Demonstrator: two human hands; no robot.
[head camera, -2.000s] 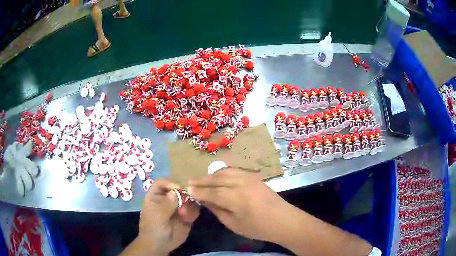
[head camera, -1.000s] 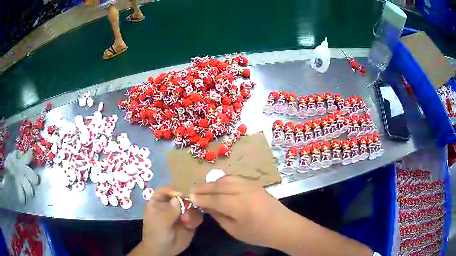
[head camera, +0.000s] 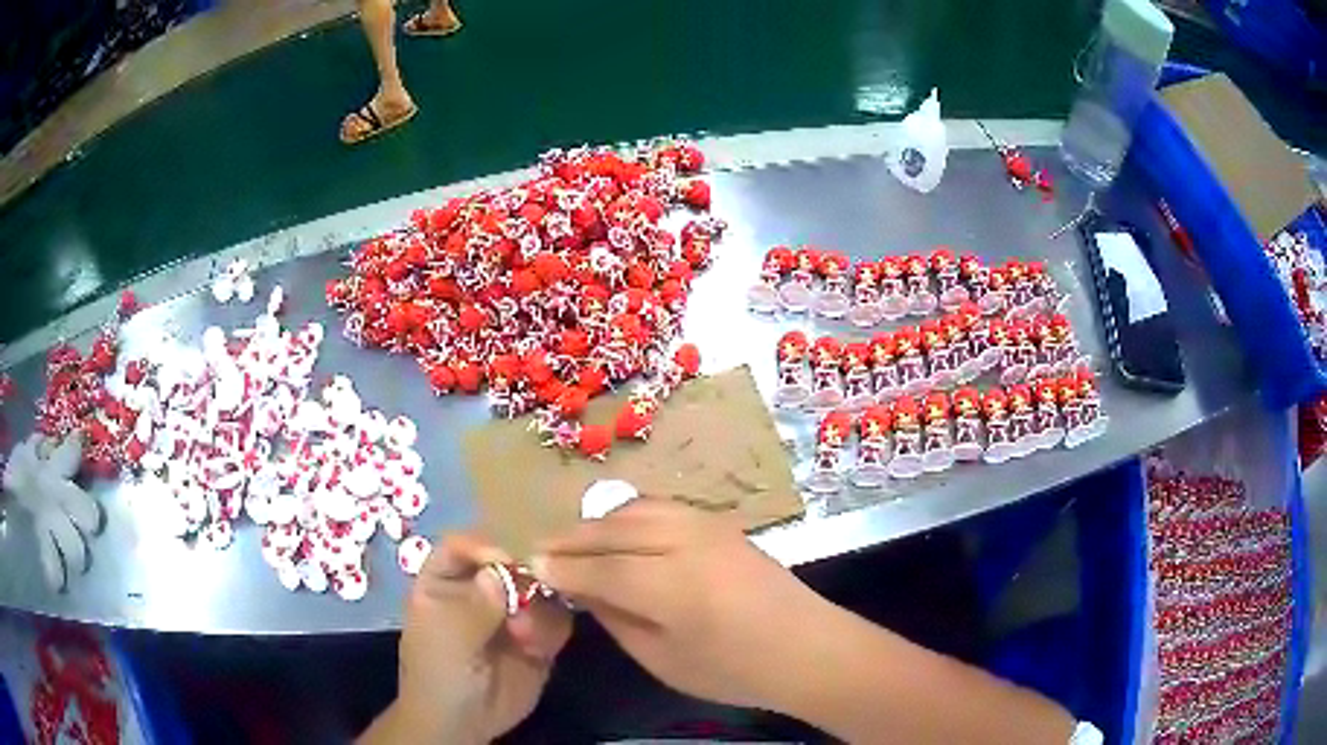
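My left hand (head camera: 473, 640) and my right hand (head camera: 655, 582) meet at the table's front edge. My left hand grips a white base (head camera: 508, 588) seen nearly edge-on. My right fingers hold a small red-and-white piece against it, mostly hidden by the fingers; its exact part is unclear. A white round dish or cap (head camera: 607, 498) lies on the cardboard mat (head camera: 699, 451), just beyond my right hand. A heap of red-and-white figure bodies (head camera: 539, 277) lies behind the mat. Loose white bases (head camera: 277, 437) lie to the left.
Assembled figures (head camera: 931, 357) stand in rows at right. A white squeeze bottle (head camera: 918, 146), a clear bottle (head camera: 1113, 95) and a black phone-like slab (head camera: 1135, 306) are farther back. A white glove (head camera: 51, 510) lies left. A tray of figures (head camera: 1220, 611) is low right. A person's feet (head camera: 379, 117) show beyond the table.
The view has shifted slightly. Both hands stay together on the held pieces, with only small finger shifts. The person's feet beyond the table appear farther right.
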